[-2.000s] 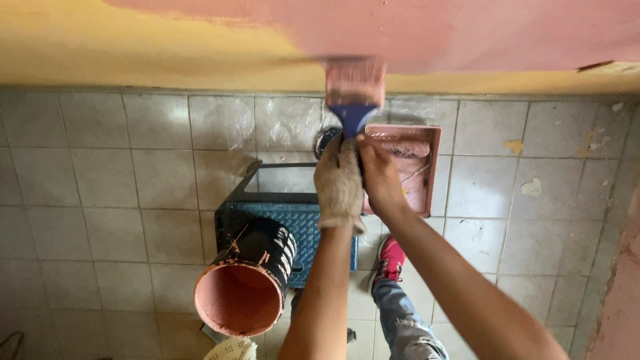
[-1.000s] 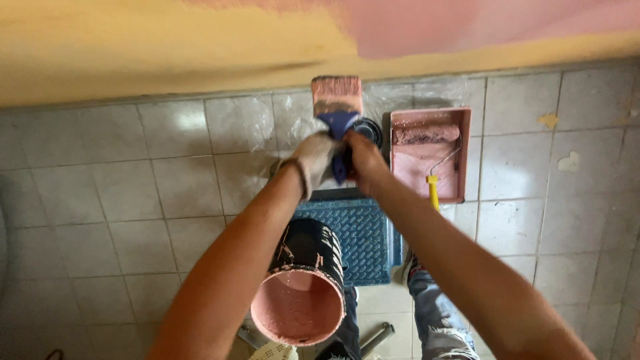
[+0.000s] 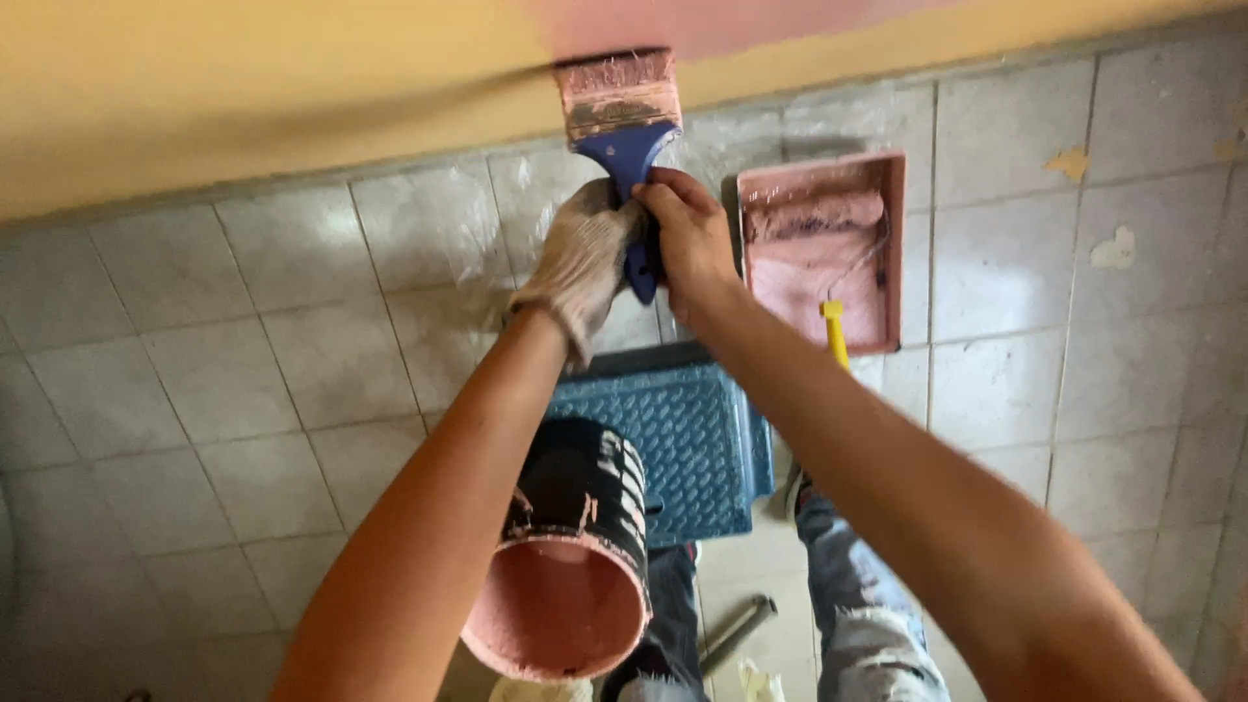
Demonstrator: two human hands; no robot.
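Observation:
A wide flat paintbrush with a blue handle and pink-coated bristles is held by both my hands. My left hand, in a light knitted glove, is closed round the handle from the left. Bare, my right hand grips the handle from the right. The bristle tips lie at the lower part of the wall, which is yellow with a pink painted area above the brush. Below my left forearm, a black bucket shows pink paint inside.
A blue textured step platform stands beside the bucket. To the right, on the tiled floor, a paint tray holds pink paint and a paint roller with a yellow handle. My legs in ripped jeans are below.
Both hands have moved the brush from in front of the floor tiles up to the wall's lower part. Two seconds ago it was at the pink area's lower edge. The view has shifted.

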